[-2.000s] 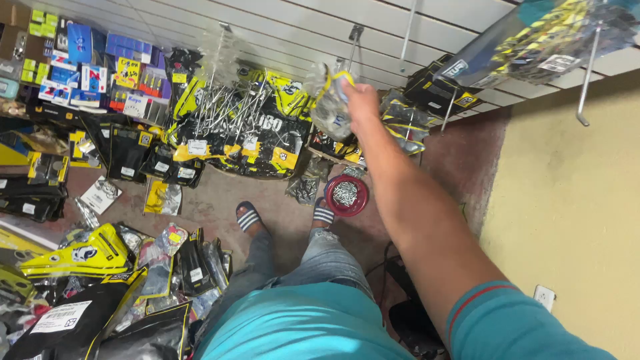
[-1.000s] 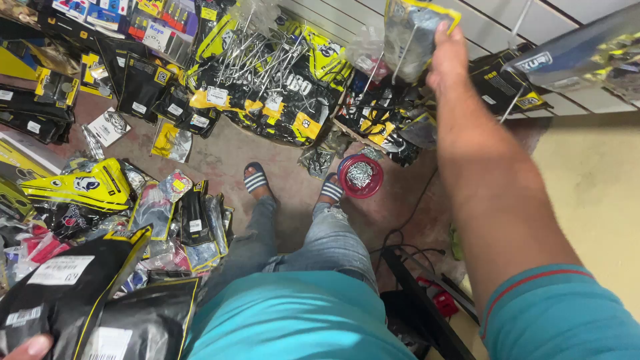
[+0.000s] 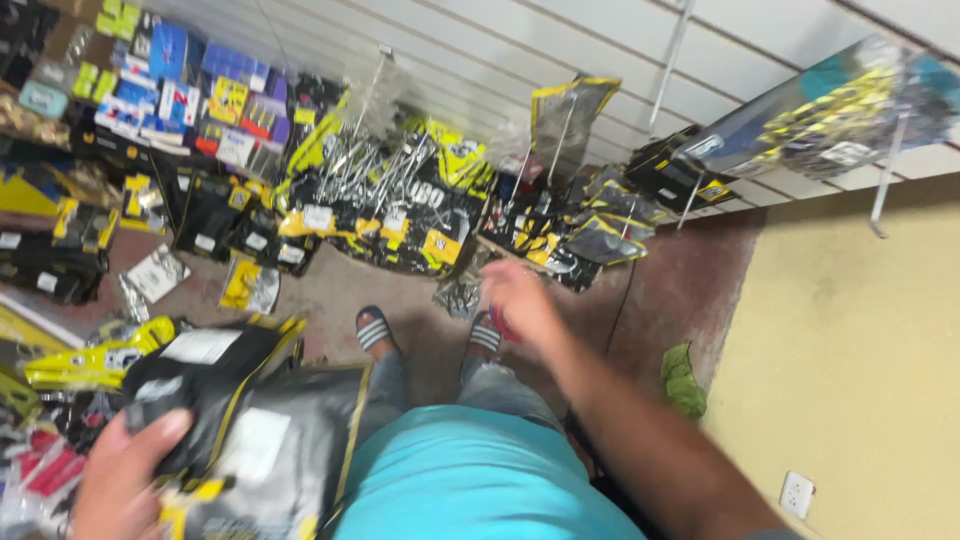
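At the lower left, my left hand [image 3: 131,465] grips black-and-yellow plastic packets [image 3: 259,442] with white labels. My right hand [image 3: 517,300], blurred, is over the floor in front of my sandals; nothing shows between its fingers, though their exact pose is unclear. Behind it, a red bowl [image 3: 504,324] is mostly hidden. A grey packet with a yellow border [image 3: 566,124] hangs on a metal hook at the slatted wall, above and to the right of my right hand. Loose metal hooks [image 3: 375,172] lie heaped on a large black-and-yellow bag [image 3: 397,232].
White slatwall [image 3: 480,67] with protruding hooks runs along the top. Packaged goods [image 3: 202,217] and small boxes [image 3: 176,101] cover the left side. A long clear bag [image 3: 810,120] hangs at the right. A green leaf-like thing [image 3: 682,380] lies by the yellow wall [image 3: 847,322].
My right hand has let go of the yellow-bordered packet, which hangs at the wall, and has moved down toward the bowl. My left hand has come further into view with the black packets.
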